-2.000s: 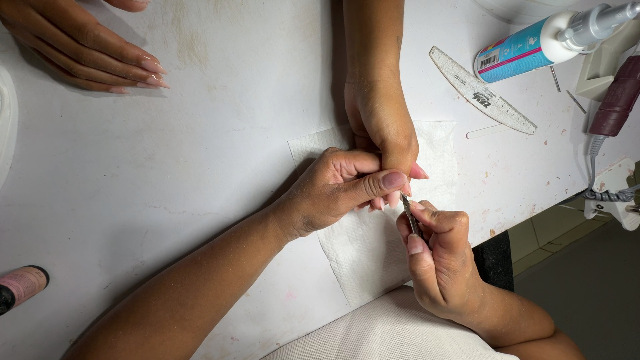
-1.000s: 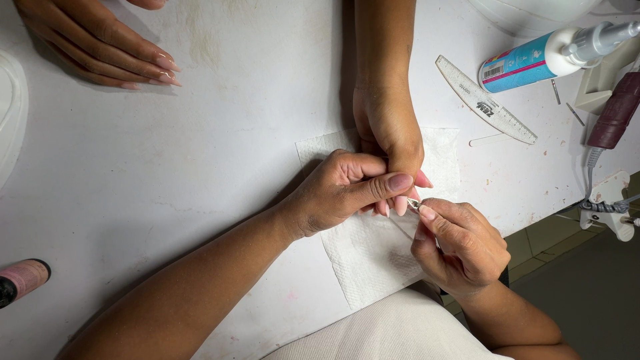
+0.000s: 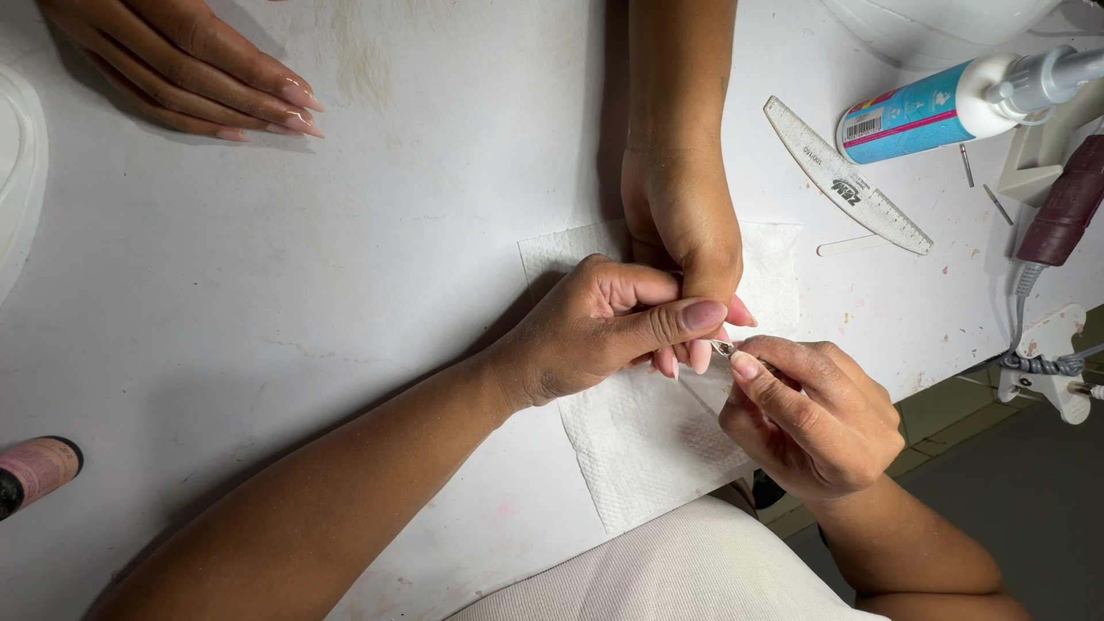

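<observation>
My left hand (image 3: 604,328) grips the fingers of another person's hand (image 3: 686,224), with my thumb laid across them near the nails. In my right hand (image 3: 815,410) is a small metal cuticle nipper (image 3: 723,348), pinched between thumb and fingers, its tip at one of the held fingernails. Most of the tool's handle is hidden by my fingers. Under the hands a white textured paper towel (image 3: 638,448) lies on the table. The person's other hand (image 3: 198,69) rests flat at the upper left, its nails long and pointed.
Right of the hands lie a curved nail file (image 3: 845,177), a thin stick (image 3: 849,245), small metal bits (image 3: 998,205), a blue and white pump bottle (image 3: 923,108) and a maroon nail drill handpiece (image 3: 1065,203) with its cord. A pink bottle (image 3: 43,470) lies at the left edge.
My right hand has turned, so less of the nipper's handle shows than two seconds ago. My left hand keeps its hold on the person's fingers.
</observation>
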